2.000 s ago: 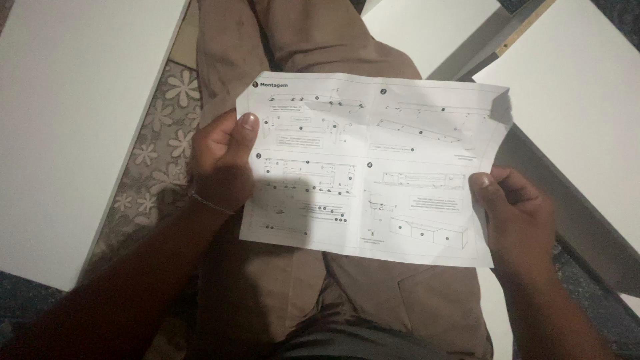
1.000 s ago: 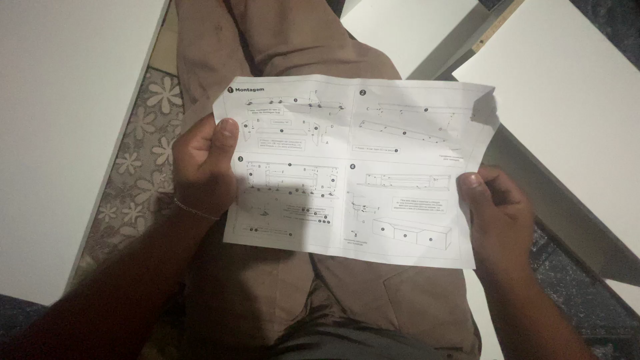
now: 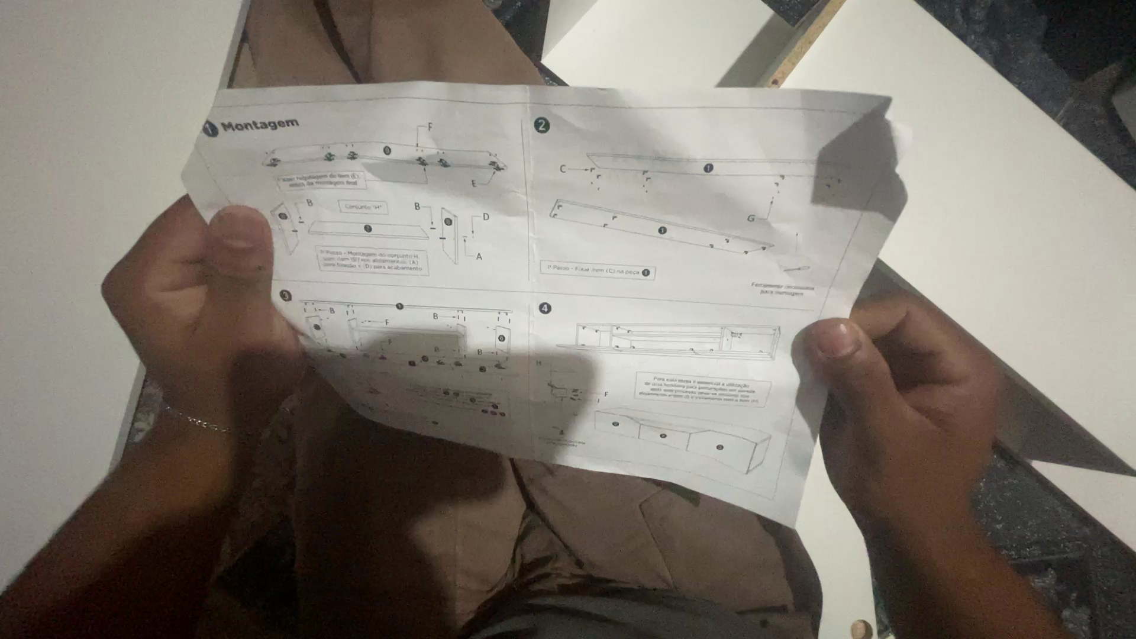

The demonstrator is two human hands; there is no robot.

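Note:
A creased paper assembly instruction sheet (image 3: 479,266) is stretched above my lap between both hands. Four sections of printed diagrams and text face me, and a shadow falls across its lower middle. My left hand (image 3: 213,302) pinches the sheet's left edge, thumb on top, with a thin bracelet (image 3: 200,422) at the wrist. At the lower right edge, my right hand (image 3: 905,390) grips the paper between its thumb and bent fingers. The sheet's upper right corner is crumpled and unheld. Most fingertips are hidden behind the paper.
A large white panel (image 3: 106,133) lies at the left. More white boards (image 3: 941,133) are at the upper right, one with a raw chipboard edge (image 3: 803,44). Brown trousers (image 3: 399,497) cover my legs under the sheet. Dark patterned floor (image 3: 1047,532) shows at the right.
The sheet now fills more of the view and appears raised closer, its lower edge curling. Both hands have stayed on its sides.

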